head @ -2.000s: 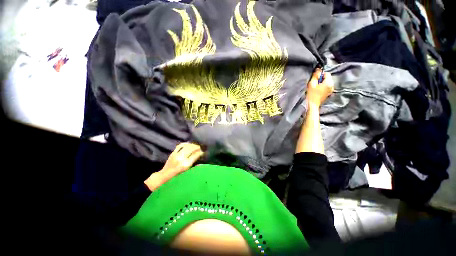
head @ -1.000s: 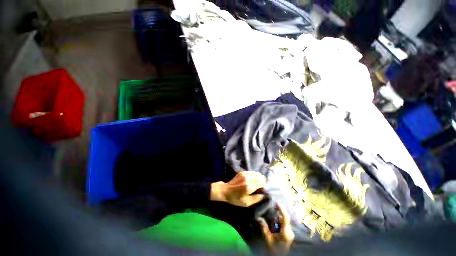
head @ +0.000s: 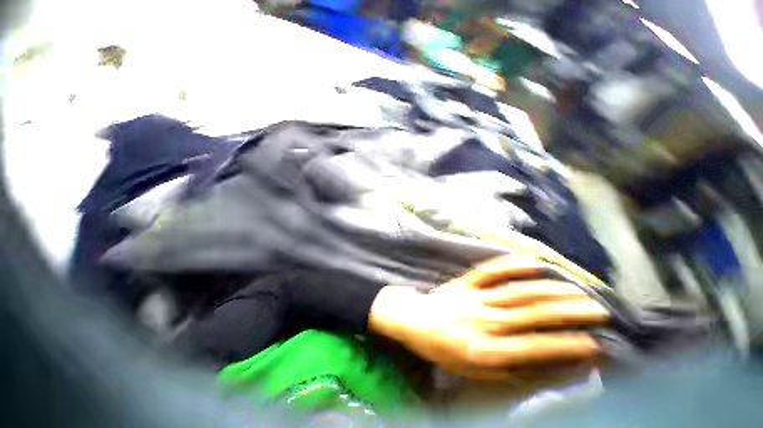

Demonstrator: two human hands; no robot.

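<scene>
The grey denim jacket (head: 243, 221) lies heaped and blurred across the middle. A thin yellow edge of its print shows toward the right. My left hand (head: 502, 318) reaches in from the left in a black sleeve, back of the hand up, fingers spread and pointing right. It lies over the cloth at the lower right and grips nothing that I can see. My right hand is not in view.
The white tabletop (head: 192, 75) extends behind the jacket. Navy cloth (head: 151, 155) lies at its left, with more dark and light grey garments at the upper right. Blurred blue and dark items stand beyond the table.
The view has swung from the bins at the left toward the garments. My left hand has gone from pinching the jacket edge to spread over the cloth. My right hand has left the picture.
</scene>
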